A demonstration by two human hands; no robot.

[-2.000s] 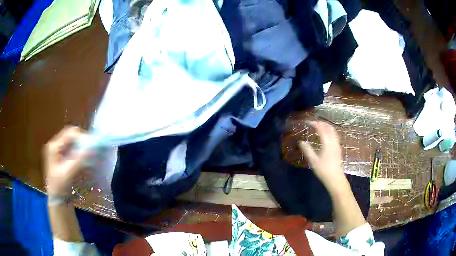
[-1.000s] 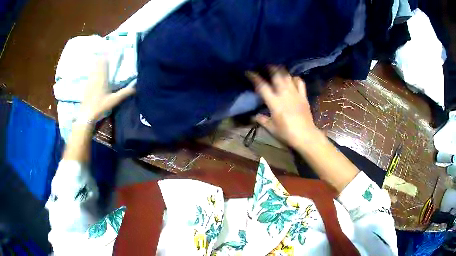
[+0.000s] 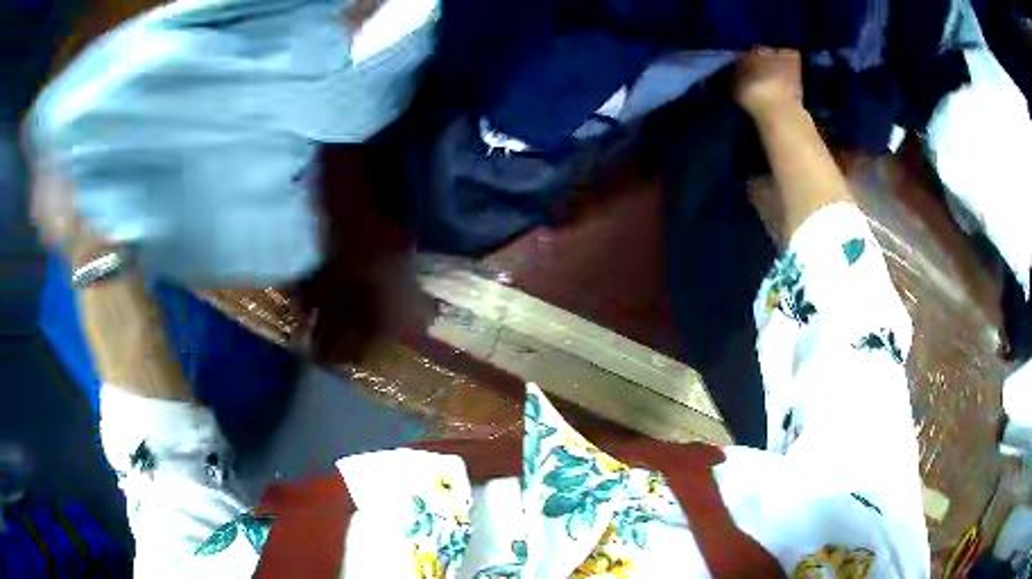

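A pale grey-blue cloth or garment part [image 3: 204, 170] is spread at the left, blurred and raised over the table edge. My left hand [image 3: 59, 221] is blurred at its left edge and holds it; the fingers are mostly hidden. A navy garment [image 3: 543, 68] lies bunched across the top middle, with small white patches at its lower edge. My right hand [image 3: 772, 81] is closed on the navy garment at the upper right; its fingertips are hidden in the cloth.
The brown table [image 3: 583, 260] has a pale tan strip [image 3: 566, 345] near its front edge. Dark cloth [image 3: 713, 271] hangs down right of centre. White cloth [image 3: 985, 158] lies at the far right. Orange-yellow scissors [image 3: 962, 554] are partly visible at the lower right. A blue bag [image 3: 68, 311] shows at the left.
My left hand has moved outward to the left with the pale cloth. My right hand has moved up and right and closed on the navy garment. The navy garment has shifted up, baring more table.
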